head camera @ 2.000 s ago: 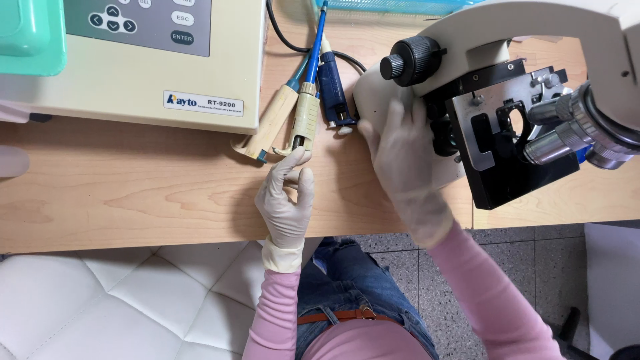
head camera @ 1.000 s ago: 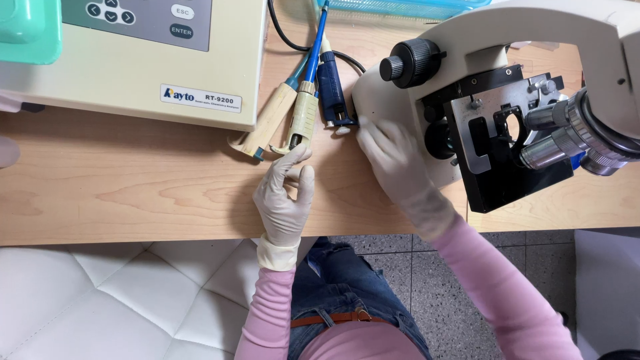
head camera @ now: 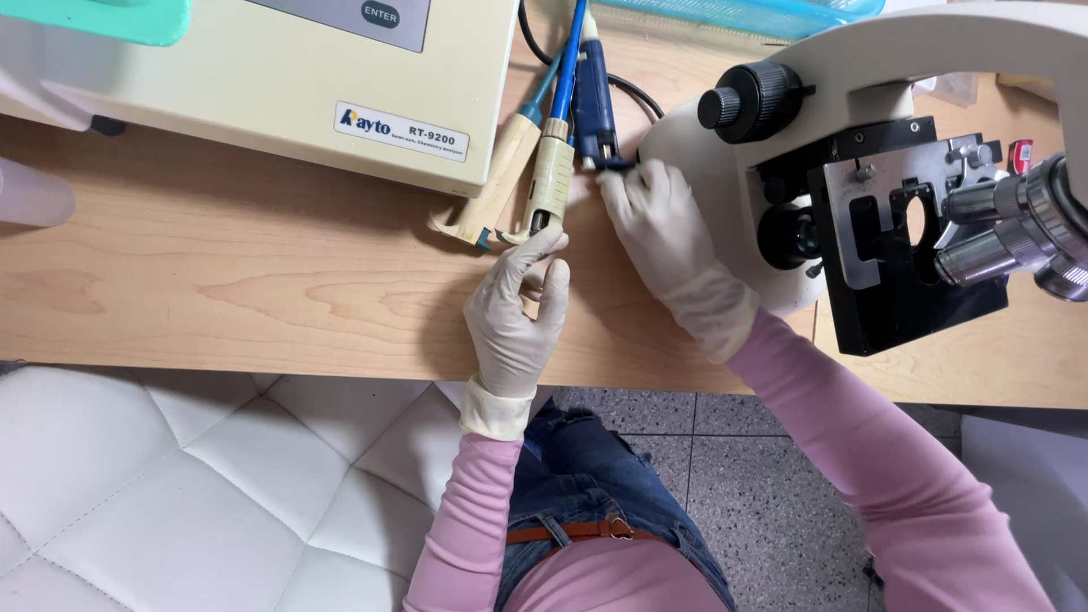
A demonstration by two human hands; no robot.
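Observation:
My left hand [head camera: 517, 310], in a pale latex glove, has its fingertips at the plunger end of a cream micropipette [head camera: 551, 170] with a blue shaft; the thumb and finger are bent, with no firm grip visible. My gloved right hand [head camera: 659, 225] reaches its fingertips to the lower end of a dark blue micropipette [head camera: 593, 106]; whether they close on it is hidden. A second cream micropipette [head camera: 497, 178] with a teal shaft lies on the left of the middle one. All three rest side by side on the wooden table.
A beige chemistry analyzer [head camera: 255, 110] stands at the left, with a green tray [head camera: 119, 19] on its corner. On the right is a microscope [head camera: 901, 68], its base close to my right hand. A blue plastic basket [head camera: 748, 19] and a black cable [head camera: 633, 87] lie behind; a translucent cup [head camera: 32, 194] is at far left.
My right hand has moved left from the microscope's base to the end of the dark blue micropipette. My left hand stays at the cream micropipette's end.

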